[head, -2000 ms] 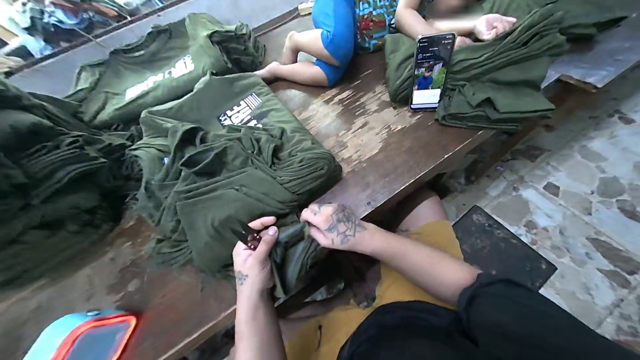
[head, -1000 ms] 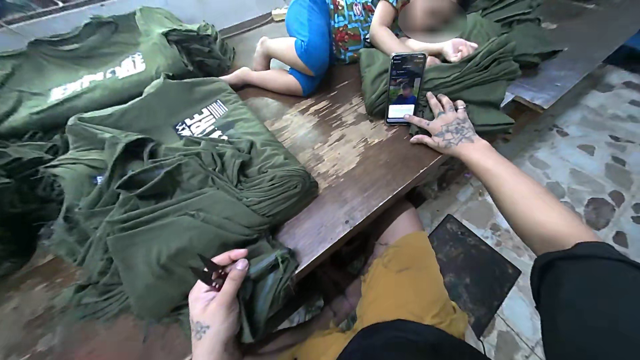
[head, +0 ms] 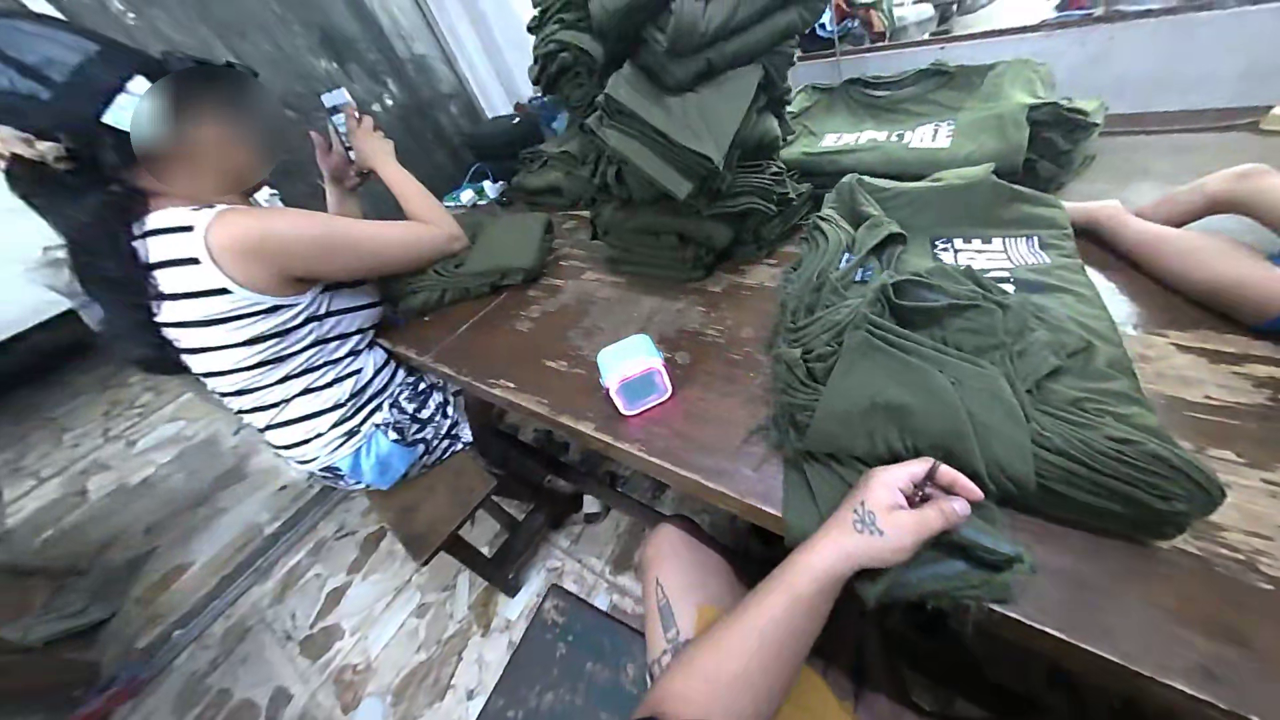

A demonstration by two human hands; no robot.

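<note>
My left hand rests at the front edge of a pile of dark green T-shirts, fingers closed round small dark thread snips, which the fingers mostly hide. Under and beside that hand, a loose fold of green cloth hangs over the table's edge. The top shirt bears a white print. My right hand is out of view.
A small blue and white device with a lit pink rim stands on the worn wooden table. Tall stacks of green garments rise behind it. A person in a striped top sits at left holding a phone. Another person's bare legs lie at right.
The view has swung far to the left. My right hand, at the garment first and then by the phone on the right-hand pile, has left the view. My left hand still holds the snips.
</note>
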